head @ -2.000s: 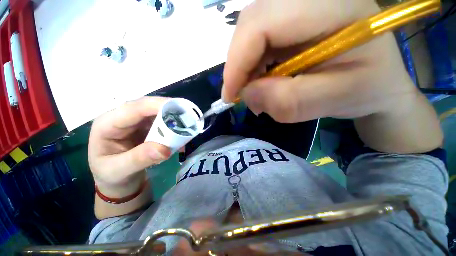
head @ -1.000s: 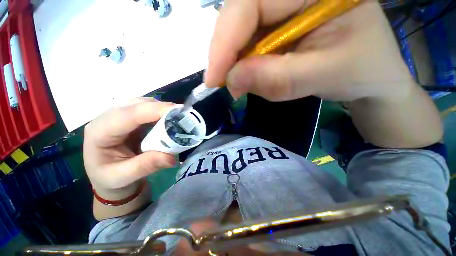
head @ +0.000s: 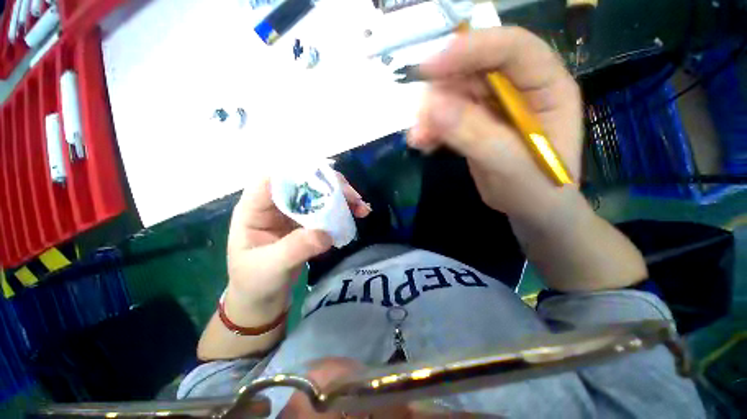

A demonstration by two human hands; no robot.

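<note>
My left hand [head: 270, 237] holds the white device housing [head: 334, 219] over the lap, its round open end up and showing green electronics inside. My right hand [head: 508, 123] is away from the housing, over the right part of the white sheet. The gold-orange tool [head: 528, 127] lies across its palm, its rear end pointing down towards the wrist; its tip is hidden. The blurred fingertips are beside the dark jaws of the cutters [head: 407, 74]; whether they touch them I cannot tell.
A red slotted tray [head: 100, 155] with slim white tubes [head: 71, 110] stands at left. On the white sheet [head: 176, 164] lie small subassemblies [head: 307, 56] and a blue-and-black block [head: 282, 20]. A dark tool with a pale handle end [head: 581, 16] lies at the bench's far right.
My right hand has moved away from the housing, up and back over the sheet, and the gold tool has swung round in it. The housing is tilted differently. The view has shifted, showing more bench.
</note>
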